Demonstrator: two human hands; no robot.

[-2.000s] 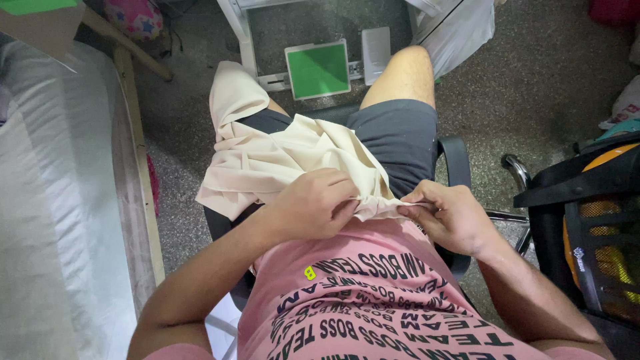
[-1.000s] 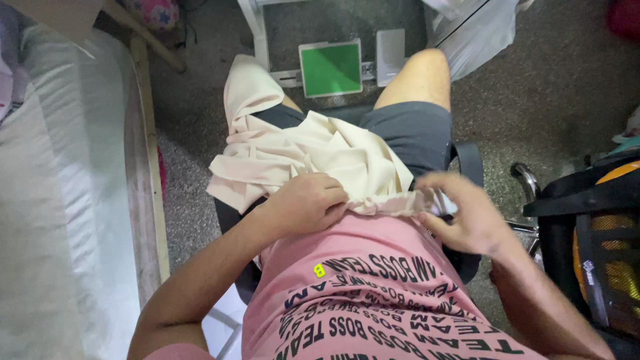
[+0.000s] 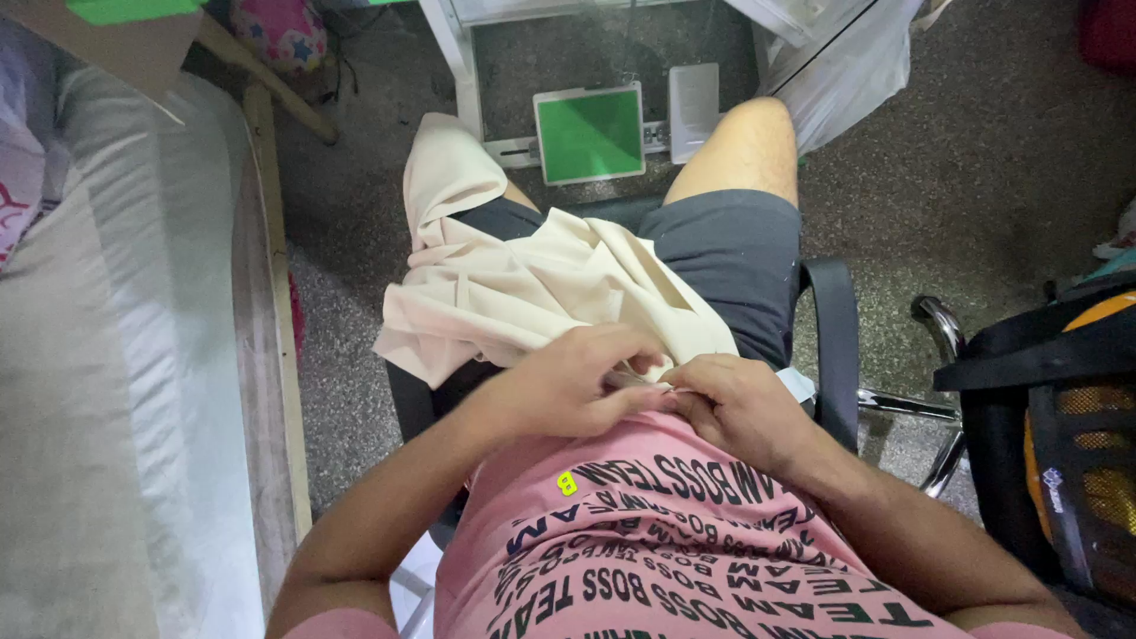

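Cream fabric (image 3: 550, 275) lies in loose folds over my lap, one end draped over the knee at the left. My left hand (image 3: 586, 377) pinches the gathered edge of this fabric near my waist, fingers curled inward. Beside it, my right hand (image 3: 741, 404) grips the same edge between thumb and fingers. The fingertips of both hands almost meet, and they partly hide the bunched edge. A small pale piece (image 3: 796, 385) of cloth or tape sticks out past my right hand, by the chair's armrest.
Left of me is a bed with a grey sheet (image 3: 98, 355) and a wooden side rail (image 3: 275, 293). A black chair armrest (image 3: 832, 346) stands at my right, with a black and orange bag (image 3: 1056, 426) beyond. In front are a white metal frame (image 3: 457, 62) and a green panel (image 3: 590, 133).
My right hand has moved left along the fabric's edge, closer to my left hand. The strip of edge that was stretched out between my hands is now bunched at the fingertips.
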